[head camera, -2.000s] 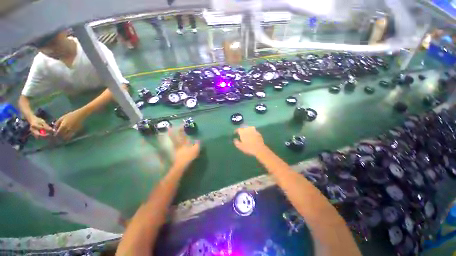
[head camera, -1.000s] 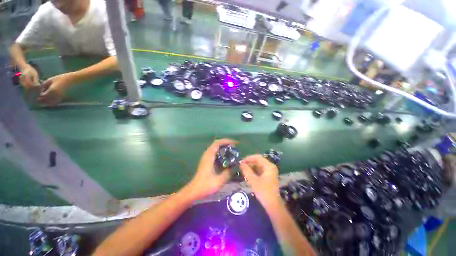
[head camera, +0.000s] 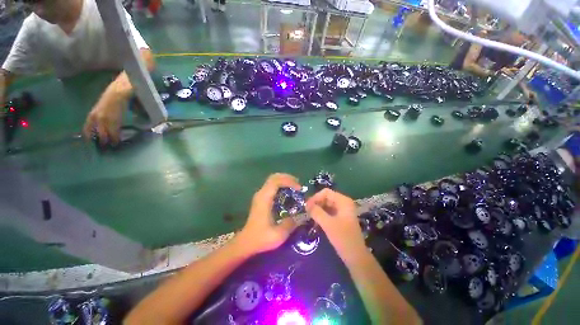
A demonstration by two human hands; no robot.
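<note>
My left hand (head camera: 266, 219) holds an open LED module (head camera: 289, 202), dark and silvery, above the belt's near edge. My right hand (head camera: 334, 212) is at the module's right side, its thumb and fingertips pinched together; whether they grip a wire or small part is too blurred to tell. A grey hub-like disc (head camera: 306, 244) with a black rim lies just below the hands. Another open module (head camera: 322, 180) sits on the belt just beyond my right hand. A second grey disc (head camera: 247, 295) and glowing pink and green lights (head camera: 291, 316) are on the dark near surface.
The green belt (head camera: 210, 184) carries scattered round units. Large heaps of black parts lie to the right (head camera: 470, 235) and across the belt (head camera: 356, 82). A pale post (head camera: 130, 63) and frame beam (head camera: 70, 219) stand left. A person (head camera: 70, 47) reaches onto the belt. A blue bin (head camera: 548, 273) is lower right.
My hands reached over the belt, then came back together with the module held in my left hand. The person across has moved a hand onto the belt. The camera view has shifted.
</note>
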